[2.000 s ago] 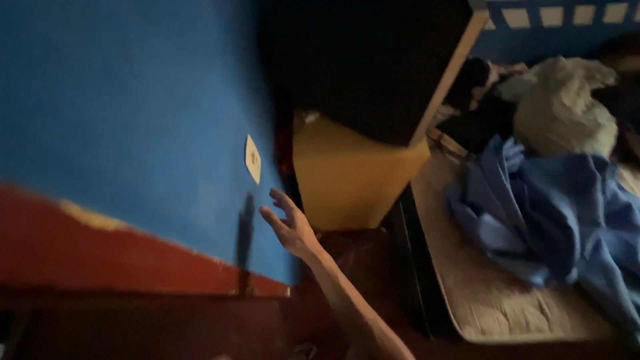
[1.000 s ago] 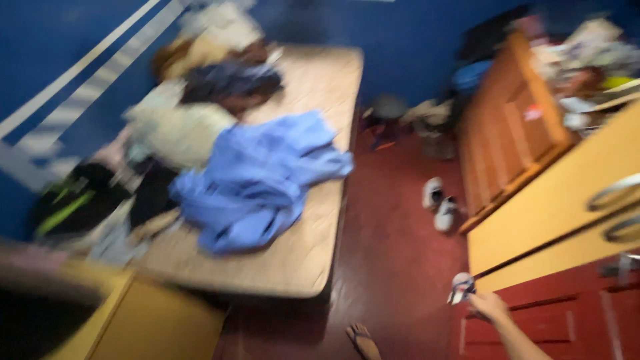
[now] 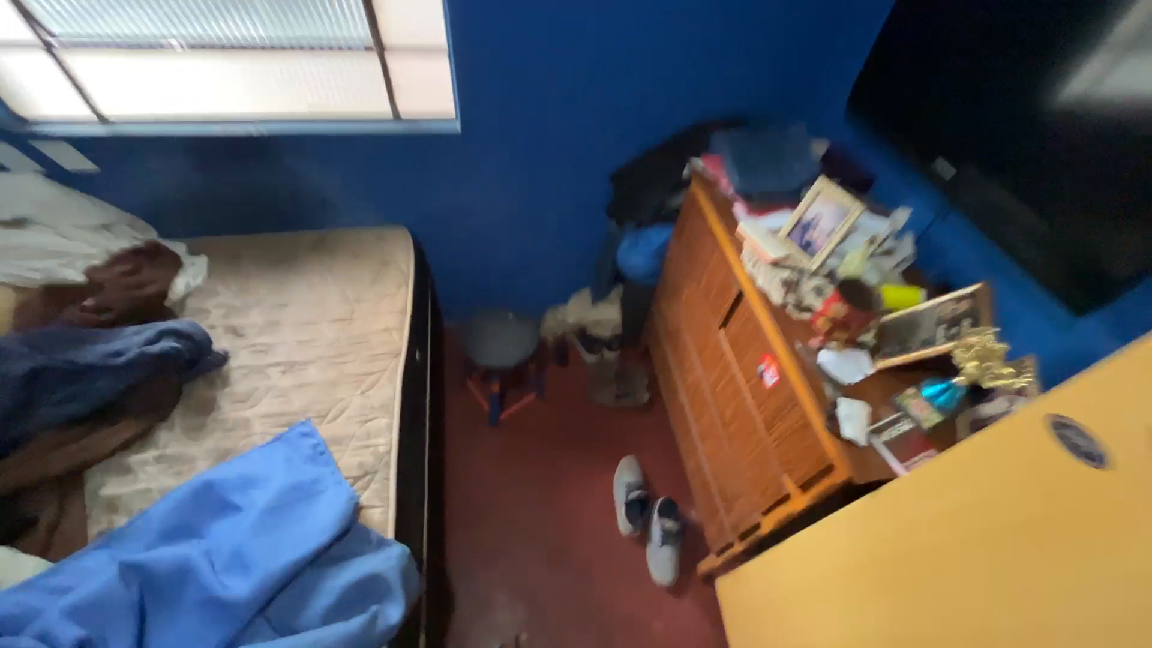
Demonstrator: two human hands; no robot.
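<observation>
Neither my left hand nor my right hand shows in the head view now. At the left, a bare quilted mattress (image 3: 306, 315) carries a crumpled blue cloth (image 3: 216, 540), a dark blue cloth (image 3: 99, 369), a brown cloth (image 3: 108, 288) and a white cloth (image 3: 63, 234). On the right stands a wooden chest of drawers (image 3: 729, 387), its top crowded with a framed photo (image 3: 821, 220), a second frame (image 3: 936, 326), a red patterned container (image 3: 844, 313), gold tinsel (image 3: 985, 360) and papers. What either hand holds is hidden.
A pair of grey shoes (image 3: 646, 522) lies on the red floor (image 3: 540, 540) between mattress and chest. Near the blue wall stands a small round stool (image 3: 500, 342). A yellow cabinet (image 3: 954, 522) fills the lower right; a large television (image 3: 1017, 135) hangs above the chest. A window (image 3: 225, 63) is bright.
The view has swung widely, from a wall switch to the mattress and chest. A hand seen near the switch, then near the yellow furniture, has gone out of view. The room looks brighter.
</observation>
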